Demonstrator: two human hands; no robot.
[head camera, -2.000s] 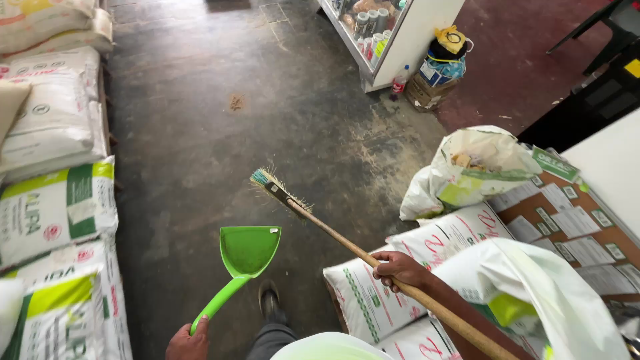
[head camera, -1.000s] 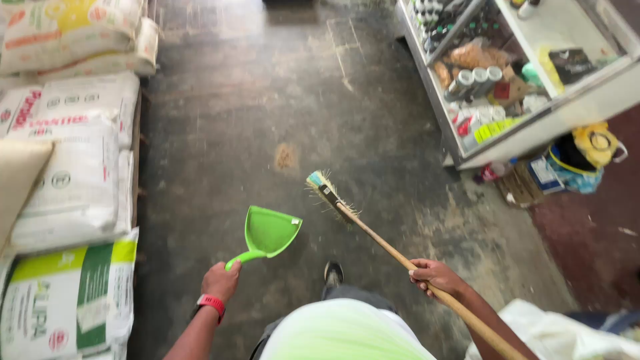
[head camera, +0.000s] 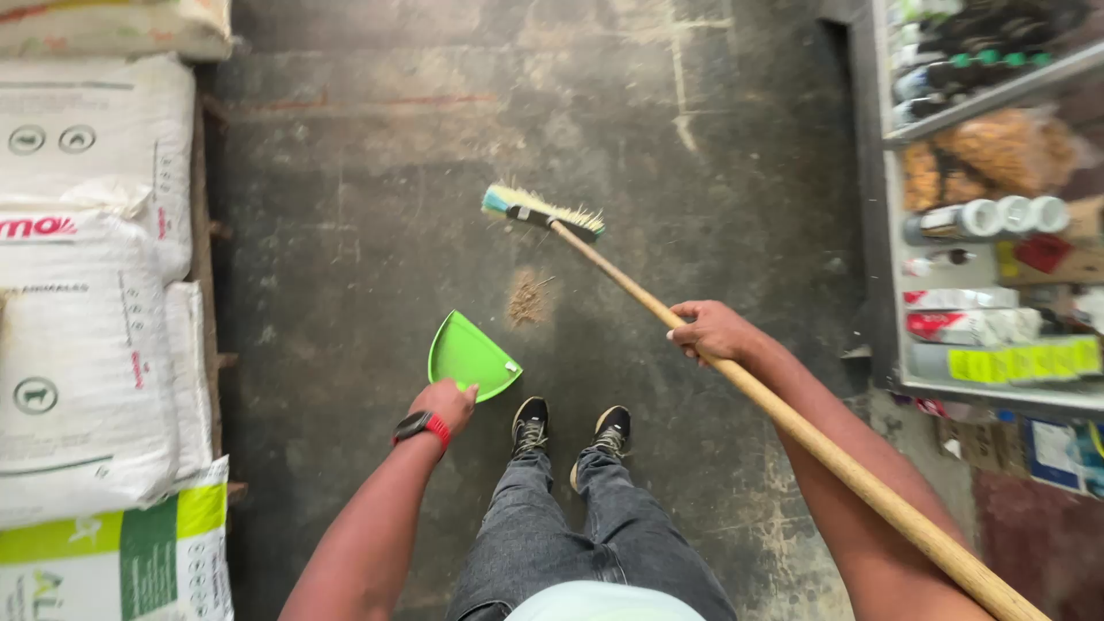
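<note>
My left hand (head camera: 447, 404) grips the handle of a green plastic dustpan (head camera: 470, 355), whose pan is turned toward the upper right. My right hand (head camera: 709, 332) is closed around the wooden handle of a broom (head camera: 630, 283). Pale, splayed bristles with a teal end (head camera: 543, 207) show on the broom head, above a small pile of brown debris (head camera: 528, 297) on the dark floor. The debris lies between the broom head and the dustpan, and neither touches it. Most of the dustpan's handle is hidden by my left hand.
Stacked feed sacks (head camera: 82, 345) on wooden pallets (head camera: 207, 302) line the left side. A glass display case (head camera: 875, 198) with bottles and packages stands at the right, with a cardboard box (head camera: 983, 444) beside its lower edge. My shoes (head camera: 530, 427) are below the debris.
The view has moved forward and tilted down. The debris is now much closer to the dustpan, and the broom head lies beyond the debris instead of on its near right side.
</note>
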